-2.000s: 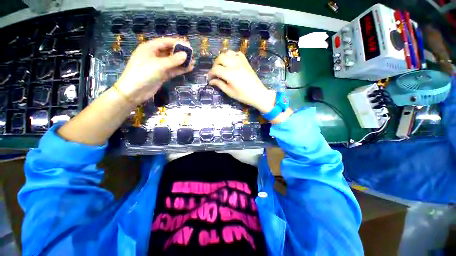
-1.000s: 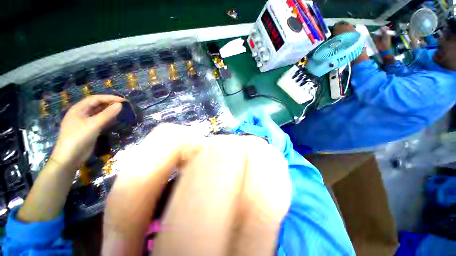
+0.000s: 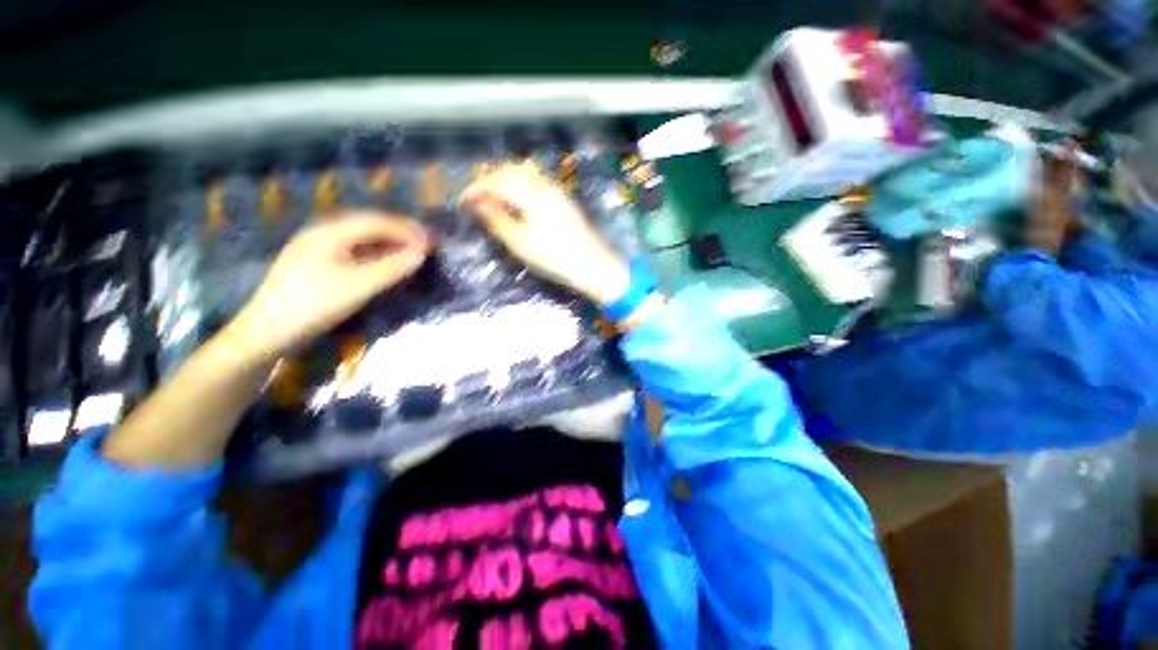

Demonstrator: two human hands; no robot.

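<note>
The clear blister tray lies in front of me, with rows of dark modules and orange flex tails. My left hand is over the tray's left-middle part, thumb and fingertips close together; blur hides whether it holds a module. My right hand is over the tray's upper right part, fingers bent and pointing left; I cannot tell whether it holds anything. The two hands are a little apart. The whole picture is motion-blurred.
The black blister tray is at the left. To the right are a white power supply, a pale teal fan, a white power strip and a black plug. Another person's blue sleeve is at the far right. A cardboard box is below.
My right hand has gone from close to the camera back over the tray. My left hand has shifted slightly; the dark module seen at its fingers is no longer clear. The view has turned back left.
</note>
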